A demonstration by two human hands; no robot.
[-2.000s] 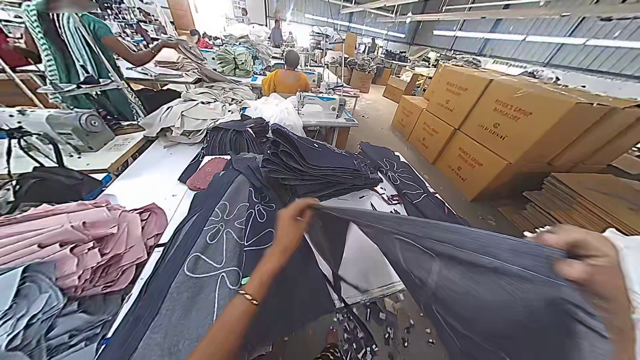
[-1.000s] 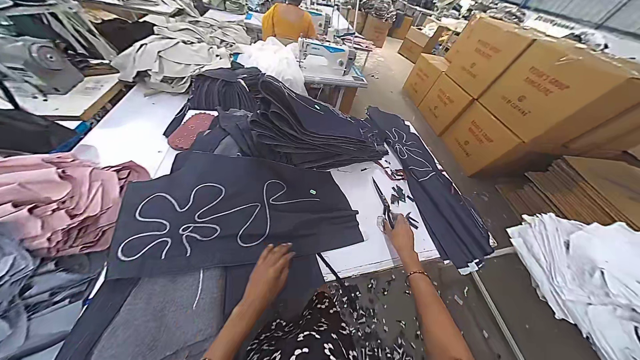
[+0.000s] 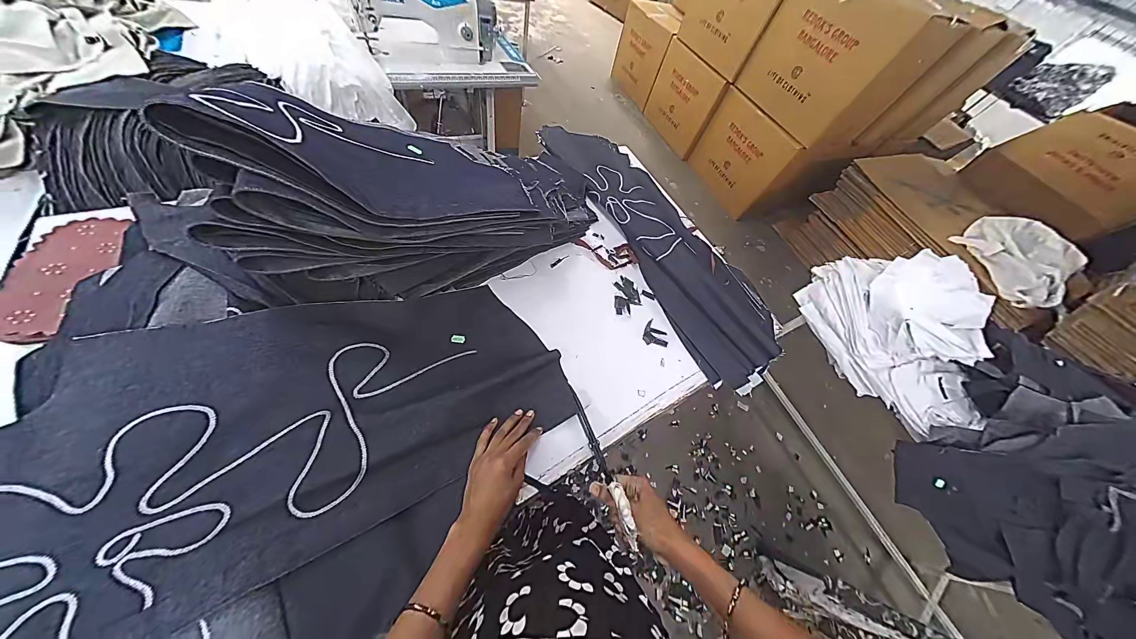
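A dark denim panel (image 3: 257, 417) with pale corded flower embroidery and a small green sticker lies flat at the left and centre. My left hand (image 3: 501, 461) rests on its lower right part, fingers spread, pressing the cloth. Wrapped handles of fabric scissors (image 3: 593, 439) are in my right hand (image 3: 639, 510); the blades point up and left along the panel's right edge. Behind the panel rises a stack of folded dark denim pieces (image 3: 373, 195). Another embroidered denim piece (image 3: 679, 275) hangs over the table's right edge.
Small dark scraps (image 3: 652, 333) lie on the white table (image 3: 577, 302), with more littering the floor. A sewing machine (image 3: 435, 22) stands behind. Cardboard boxes (image 3: 745, 151), white cloth (image 3: 896, 328) and dark garments (image 3: 1021, 497) are at the right. A red patterned piece (image 3: 67, 275) sits at the left.
The scissors, earlier pointing up beside the panel, now have their blades at its right edge. My left hand, which held up cloth two seconds ago, lies on the panel. The view has moved closer.
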